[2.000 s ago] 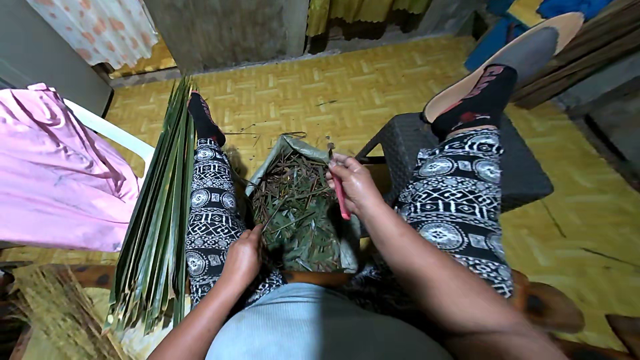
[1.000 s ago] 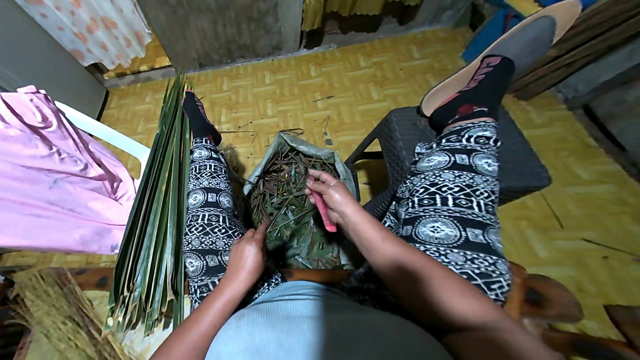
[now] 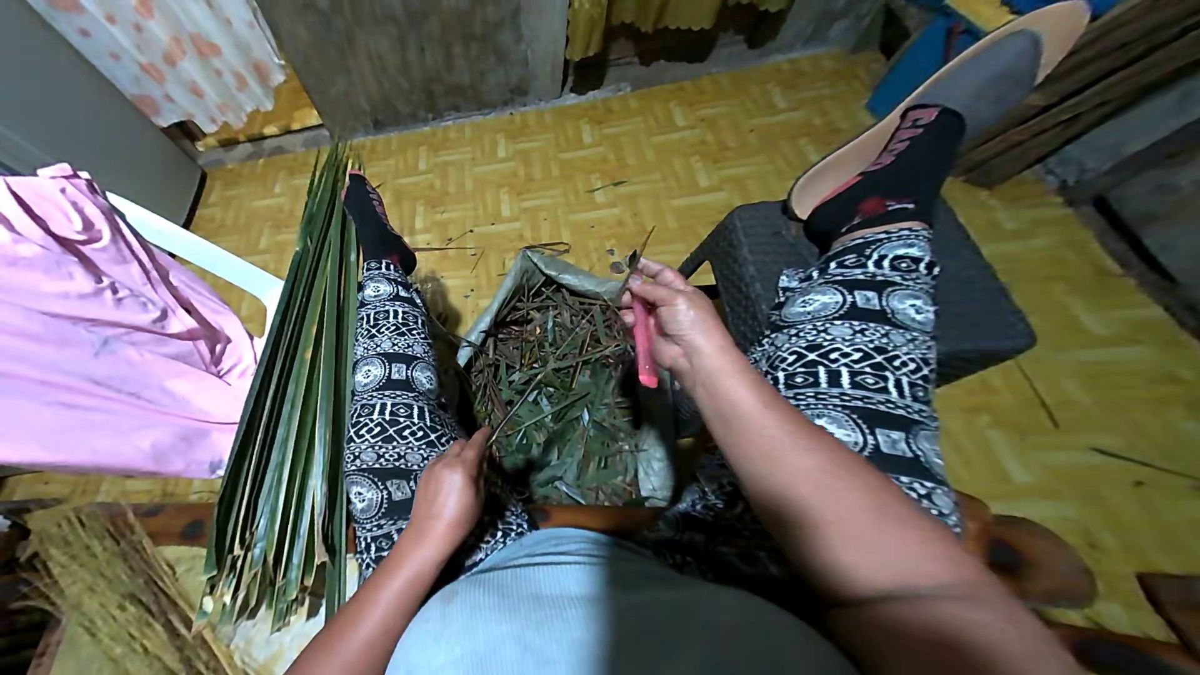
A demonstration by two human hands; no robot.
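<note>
Between my legs stands an open sack [image 3: 653, 459] filled with cut green and brown leaf scraps [image 3: 572, 394]. My right hand [image 3: 670, 314] grips a knife with a pink handle [image 3: 645, 345] above the sack's right rim; its blade points away from me. My left hand [image 3: 453, 487], near my left thigh, pinches a thin leaf rib [image 3: 516, 405] that reaches over the scraps. A bundle of long green palm leaflets [image 3: 295, 394] leans along the outer side of my left leg.
A pink cloth [image 3: 112, 328] hangs over a white plastic chair [image 3: 192, 246] at left. My right foot rests on a dark woven-pattern stool [image 3: 975, 291]. A bundle of thin yellowish strips [image 3: 112, 591] lies at lower left. Long brown pieces [image 3: 1116, 84] lie at upper right.
My right hand, with the pink-handled knife, has moved from over the middle of the scraps out to the sack's right rim. My left hand has stayed near my left thigh.
</note>
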